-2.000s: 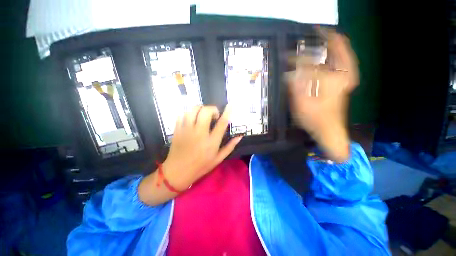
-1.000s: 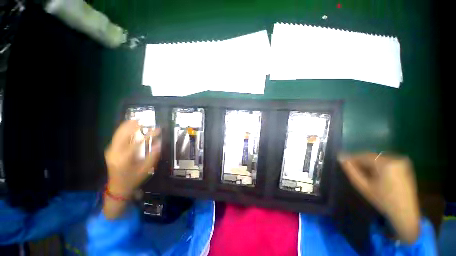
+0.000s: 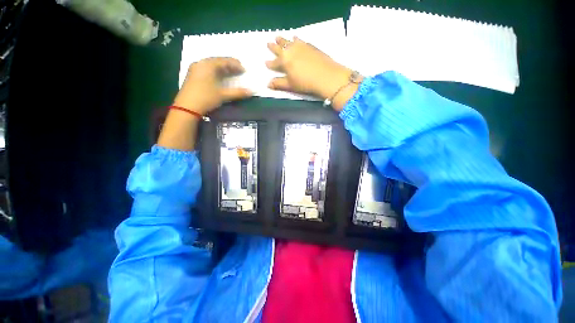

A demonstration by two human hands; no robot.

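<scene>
Two wide white sheets with toothed far edges lie on the green surface beyond the tray, a left sheet (image 3: pixel 208 53) and a right sheet (image 3: pixel 435 50). My left hand (image 3: pixel 214 82) rests at the left sheet, fingers curved and apart. My right hand (image 3: pixel 309 68) lies over the same sheet's right part, fingers spread towards my left hand. No held piece shows in either hand. The black tray (image 3: pixel 271 170) holds open phone bodies: one at the left (image 3: pixel 238 167), one in the middle (image 3: pixel 306 171), and one at the right (image 3: pixel 376 205) partly under my right sleeve.
The green surface (image 3: pixel 252 14) surrounds the sheets. A pale, whitish elongated object (image 3: pixel 116 19) lies at the far left, with small white scraps (image 3: pixel 169 36) beside it. A dark area fills the left side. My left forearm crosses the tray's left end.
Both hands have moved from the tray's two ends up and inward onto the left white sheet. My sleeves now cover the tray's ends. The tray and sheets appear slightly higher in view.
</scene>
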